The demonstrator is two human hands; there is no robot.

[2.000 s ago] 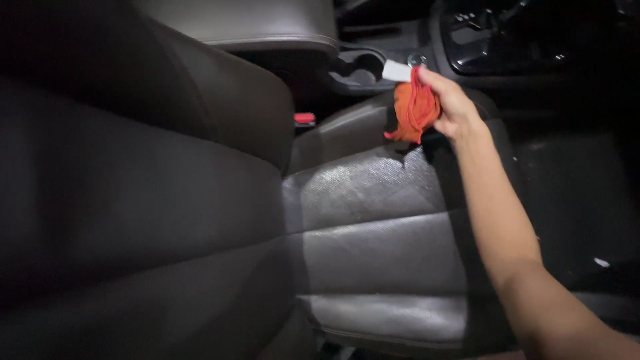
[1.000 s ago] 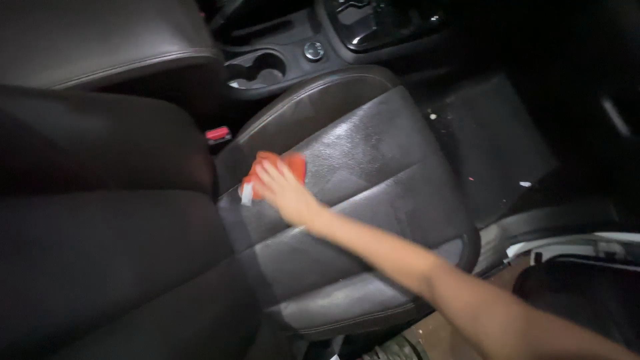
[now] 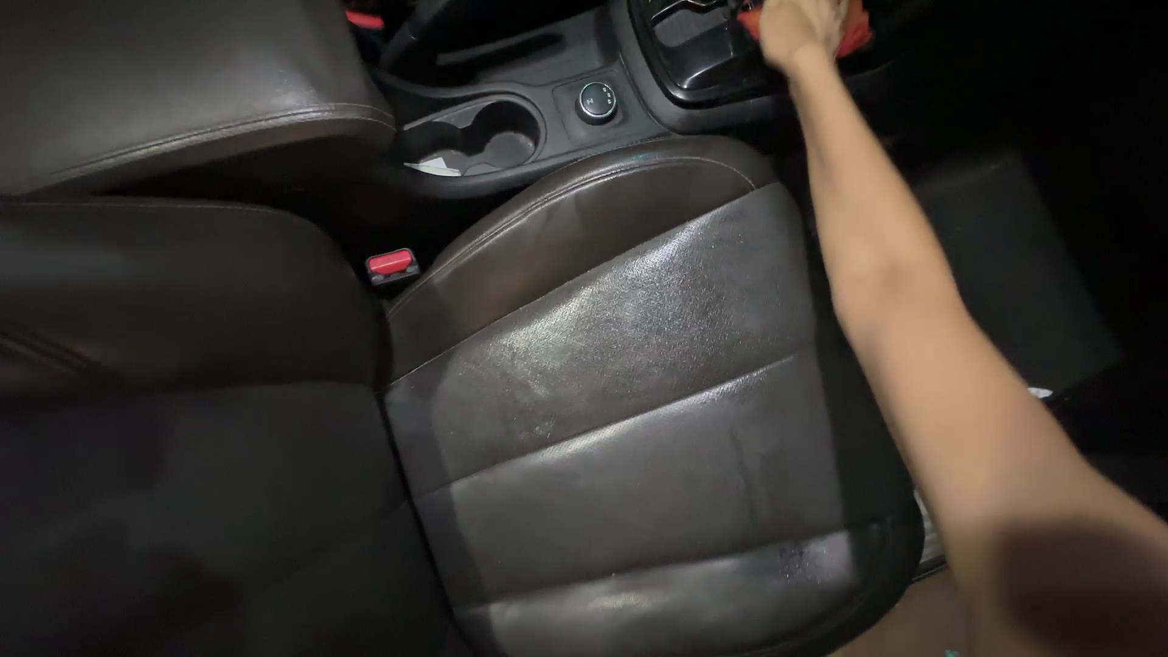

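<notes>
At the top right of the head view, my right hand [image 3: 801, 32] is closed on a red-orange cloth [image 3: 855, 29], which shows on both sides of the hand. The hand is over the glossy black gear shift surround [image 3: 698, 64] of a car's centre console; it hides part of that surround. My forearm reaches up from the lower right, past the front edge of a dark leather car seat [image 3: 630, 474]. The seat cushion has stitched seams and shiny patches. My left hand is not in view.
A double cup holder [image 3: 502, 137] with a white piece inside and a round control knob [image 3: 598, 101] lie on the console. A red seat belt buckle [image 3: 392, 265] sits beside the seat. The seat backrest [image 3: 182, 292] fills the left; a dark floor mat [image 3: 1013, 265] lies right.
My right hand, with the cloth still in it, has moved from the seat cushion near the backrest to the gear shift surround. The view has shifted closer to the seat.
</notes>
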